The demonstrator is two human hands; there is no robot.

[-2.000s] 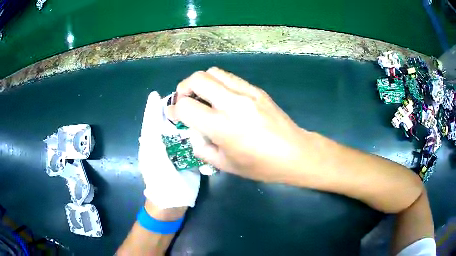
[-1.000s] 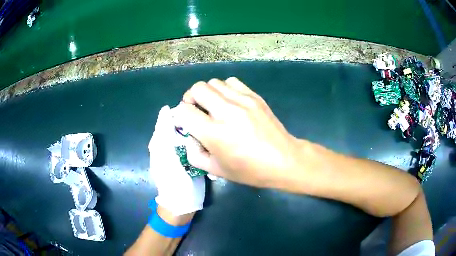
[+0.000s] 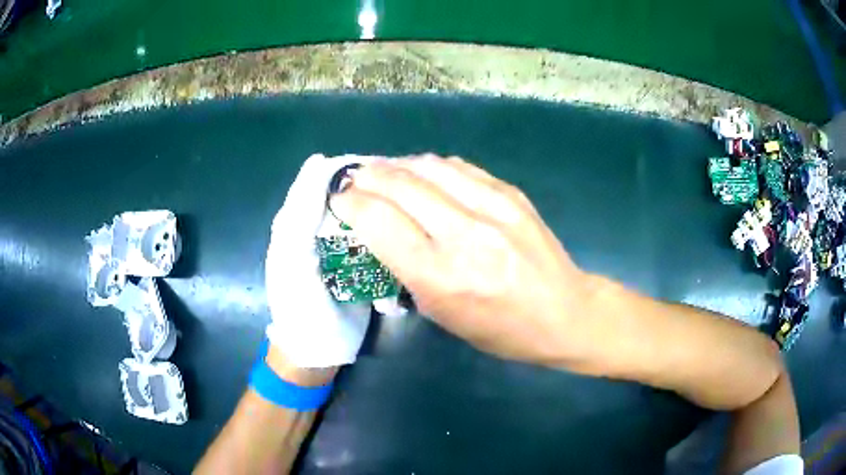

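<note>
My left hand, in a white glove with a blue wristband, holds a green circuit board above the dark bench. A round black part shows between the glove and my right fingertips, above the board. My bare right hand reaches over from the right, its fingers on the black part and covering much of it. A small white piece sticks out below the board; I cannot tell if it is housing. Wires are mostly hidden.
Several white plastic housings lie in a cluster on the bench at left. A tangled pile of wired board assemblies lies at right. A worn pale ledge separates the bench from the green belt.
My right fingers have shifted, so more of the board and the black part's rim show than one second ago. My left hand has moved slightly left and up.
</note>
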